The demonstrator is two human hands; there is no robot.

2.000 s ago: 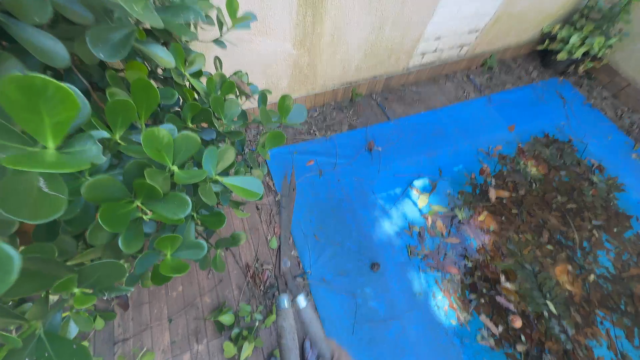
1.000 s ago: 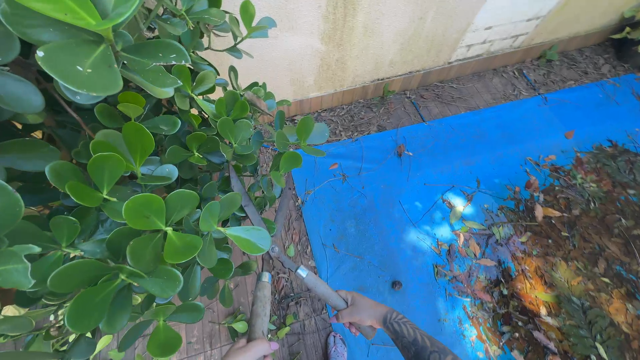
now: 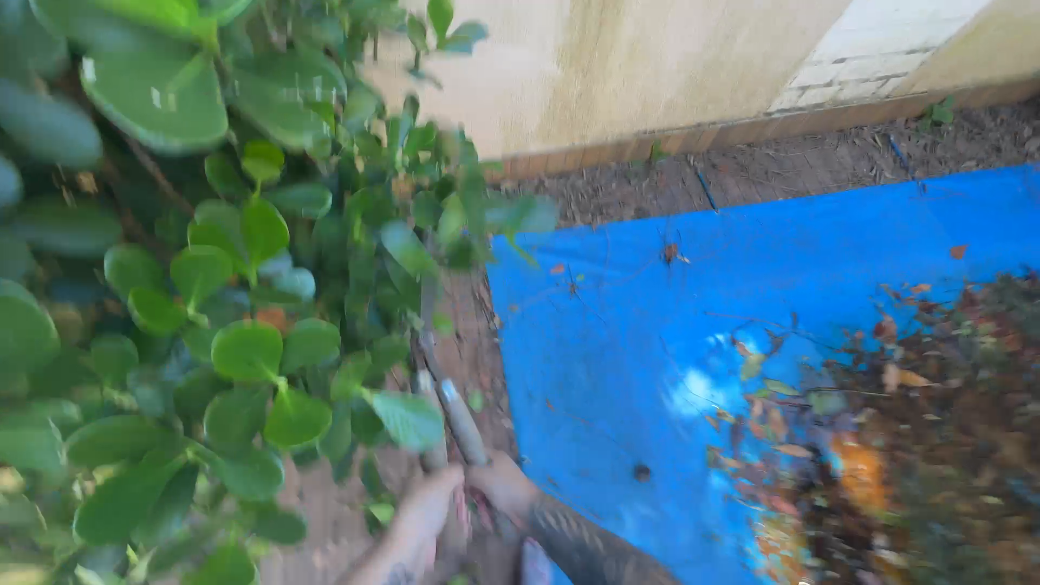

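Observation:
My left hand (image 3: 431,496) grips one wooden handle of the hedge shears (image 3: 463,422), and my right hand (image 3: 504,485) grips the other. The two handles lie close together, nearly side by side. Pointing away from me, the blades run up among the leaves at the right side of a green broad-leaved shrub (image 3: 248,351); their tips are hidden by foliage and blurred. To the right of my hands a blue tarp (image 3: 601,341) is spread on the ground, with a pile of dry leaves and clippings (image 3: 959,439) on it.
A beige wall (image 3: 674,65) with a patch of white brick (image 3: 865,69) stands behind the tarp. Leaf litter covers the ground strip (image 3: 780,166) along its foot. Brick paving (image 3: 313,520) shows under the shrub. A shoe is partly visible below my right forearm.
One second ago the shear handles were spread and the blades apart; now my hands are close together and the handles nearly meet. The blades point more directly away from me.

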